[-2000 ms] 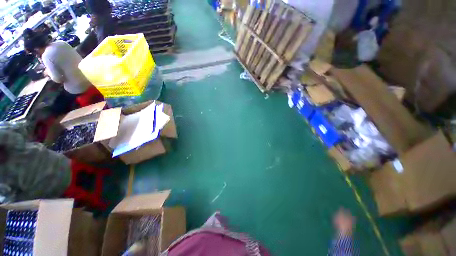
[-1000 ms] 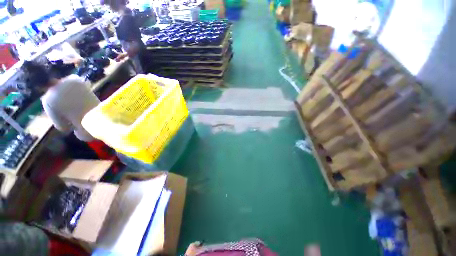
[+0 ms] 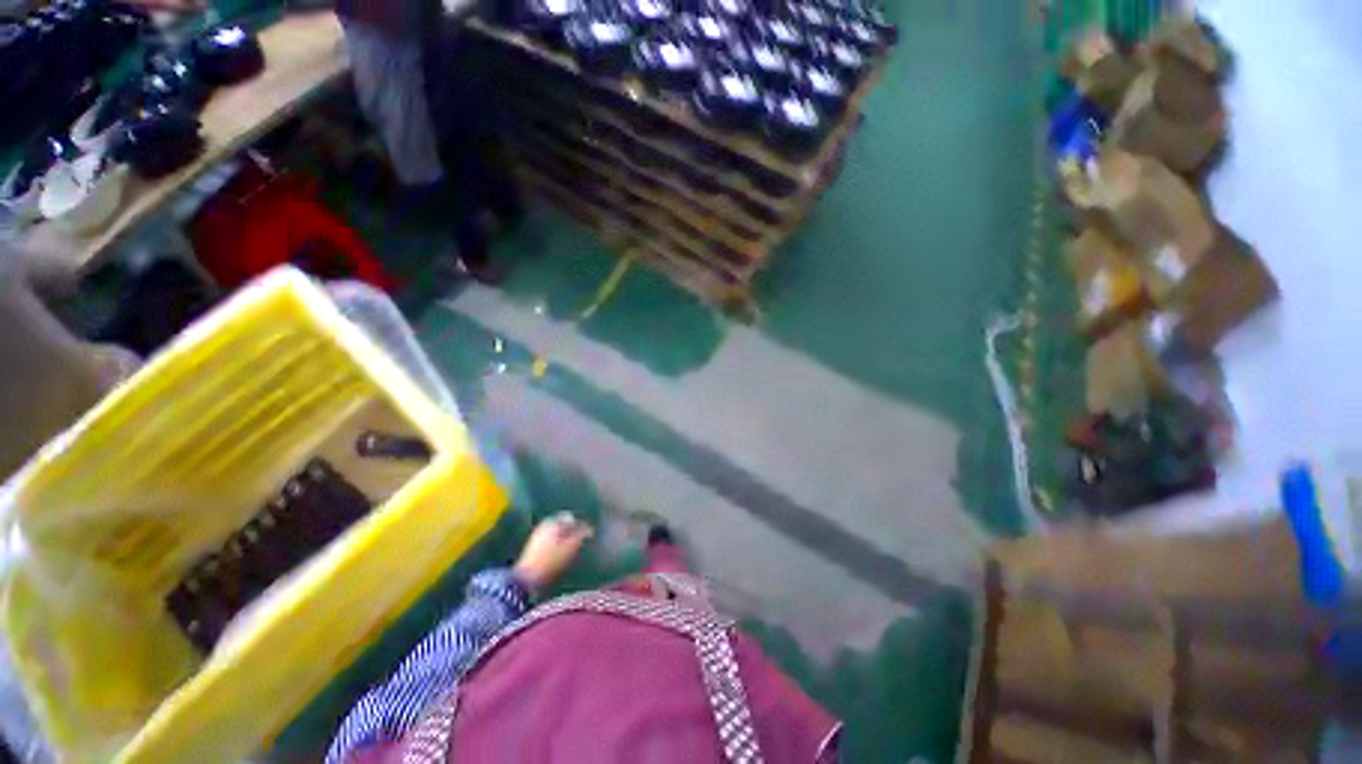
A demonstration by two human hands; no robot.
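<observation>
My left hand (image 3: 553, 549) hangs beside the yellow crate, at the lower middle of the view, in a blue striped sleeve. It is small and blurred, and I cannot tell whether its fingers hold anything. My right hand is not in view. The yellow plastic crate (image 3: 359, 555) stands at the left, with a row of dark parts (image 3: 269, 552) on something brown inside it. Clear plastic shows around its far rim. My maroon apron (image 3: 613, 679) fills the bottom middle.
Stacked layers of black round parts (image 3: 717, 164) stand ahead. A bench (image 3: 277, 90) with black parts, a red stool (image 3: 284, 232) and a standing person's legs are at upper left. Cartons (image 3: 1180, 224) lie along the right. A wooden pallet (image 3: 1135, 642) leans at lower right.
The yellow crate and the stacked parts are nearer and larger. The open cartons at left have left the view. My left hand shows more fully; my right hand has gone out of view.
</observation>
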